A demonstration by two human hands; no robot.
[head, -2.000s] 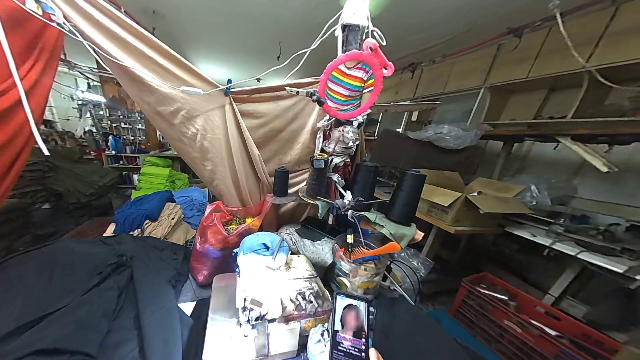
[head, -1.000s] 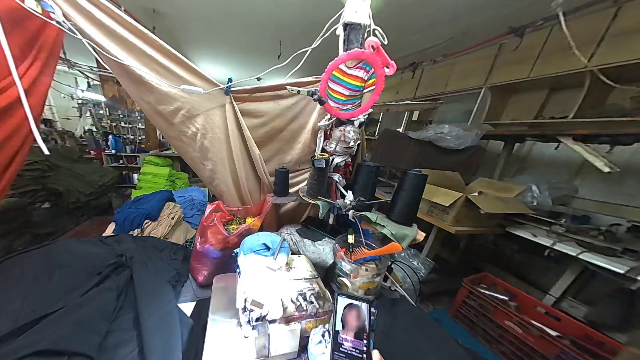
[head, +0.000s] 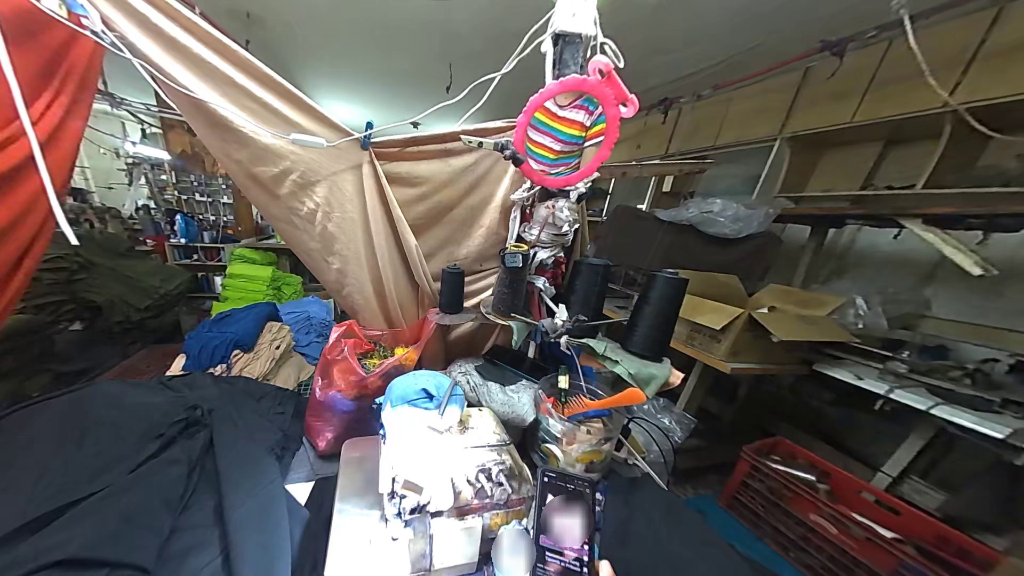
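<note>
A smartphone (head: 565,524) with a lit screen stands upright at the bottom edge, right of centre. One fingertip (head: 606,568) shows at the phone's lower right edge; which hand it belongs to, and its grip, cannot be told. No other part of my hands shows. Directly left of the phone is an overlock-type sewing machine (head: 480,472), brightly lit, with a blue cloth (head: 422,392) on its top. Behind the phone stands a clear plastic container (head: 572,436) holding small items and an orange comb (head: 604,402). Black fabric (head: 152,456) covers the left side.
Black thread cones (head: 656,314) stand behind the machine. A red plastic bag (head: 352,400) is at its left rear. An open cardboard box (head: 736,324) sits on a table at right, and a red crate (head: 848,512) is low at the right. A pink-framed mirror (head: 566,132) hangs above.
</note>
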